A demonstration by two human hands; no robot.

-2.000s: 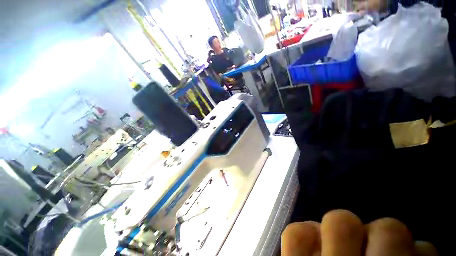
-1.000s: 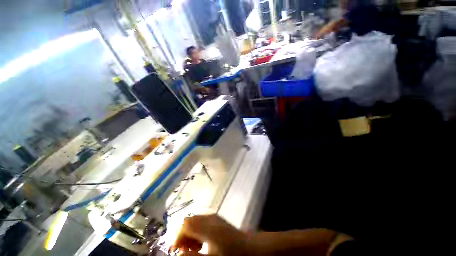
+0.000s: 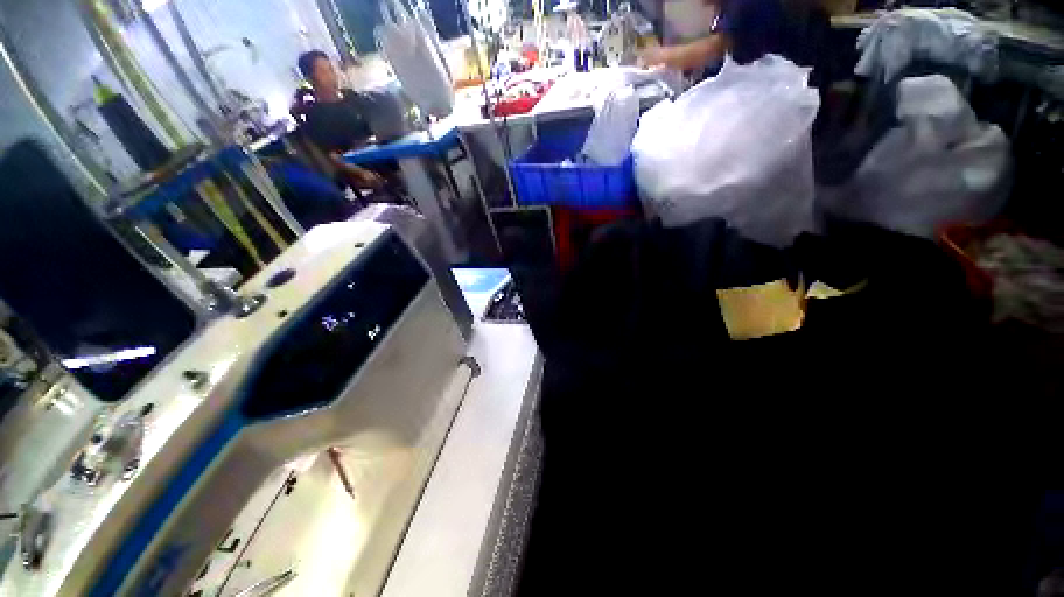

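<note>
The white sewing machine [image 3: 222, 432] with a blue stripe runs from the lower left to the middle. Its glossy black control panel [image 3: 338, 324] shows small lit symbols. The needle end is outside the picture. A thin metal tool [image 3: 266, 585] lies on the bed at the bottom edge. The waiting black work [image 3: 747, 455] is a large dark heap right of the machine, with a tan patch [image 3: 761, 309] on top. Neither my left hand nor my right hand can be seen.
Behind the heap are a blue bin [image 3: 572, 183], a large white plastic bag [image 3: 729, 152], and another bag [image 3: 928, 157]. A red basket [image 3: 966, 247] stands at the right. One person [image 3: 333, 111] sits at the back left; another's arm [image 3: 688, 53] reaches over a far table.
The view has turned right and moved closer to the machine's panel end. The hand seen at the needle area one second ago is out of the picture.
</note>
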